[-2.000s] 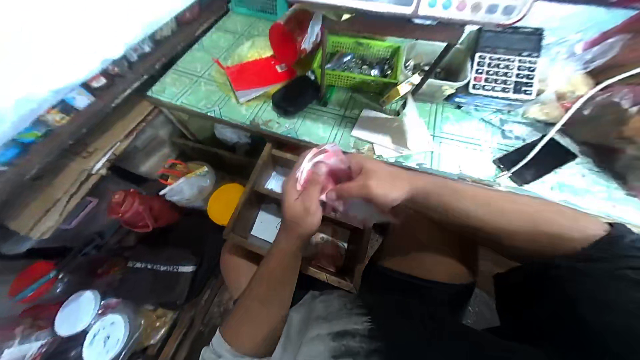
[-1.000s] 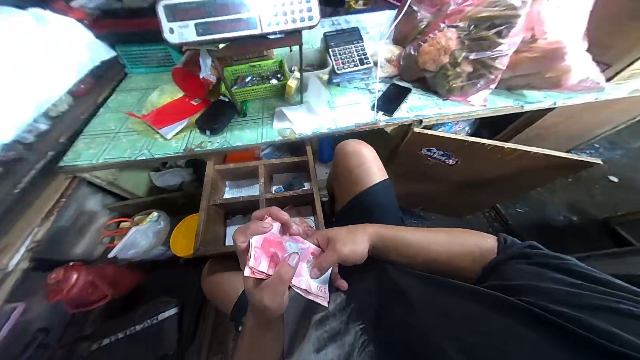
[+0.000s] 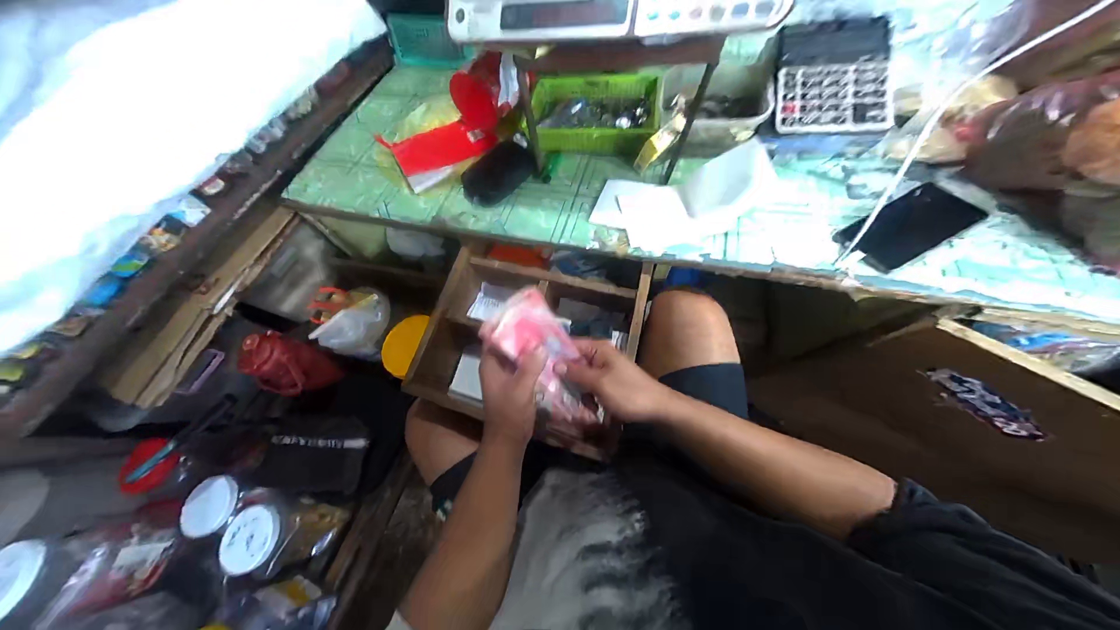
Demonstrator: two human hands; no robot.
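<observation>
My left hand [image 3: 509, 389] grips a bundle of pink banknotes [image 3: 551, 350], its thumb lying across them. At the right side of the same bundle, my right hand [image 3: 617, 381] has its fingertips closed on the notes. Both hands are above an open wooden drawer [image 3: 442, 346] split into compartments, held over my lap. White papers lie in some compartments; the hands and notes hide part of the drawer.
A green-tiled counter [image 3: 560, 206] carries a lime plastic basket [image 3: 598, 140], a calculator [image 3: 834, 79], a smartphone [image 3: 919, 223], white papers [image 3: 682, 206] and a scale [image 3: 604, 16]. Left are a red jug [image 3: 284, 360], a yellow lid [image 3: 405, 346] and lidded jars [image 3: 249, 538].
The banknotes, spread like a fan one second ago, are now more upright and bunched between my hands. The view has swung left.
</observation>
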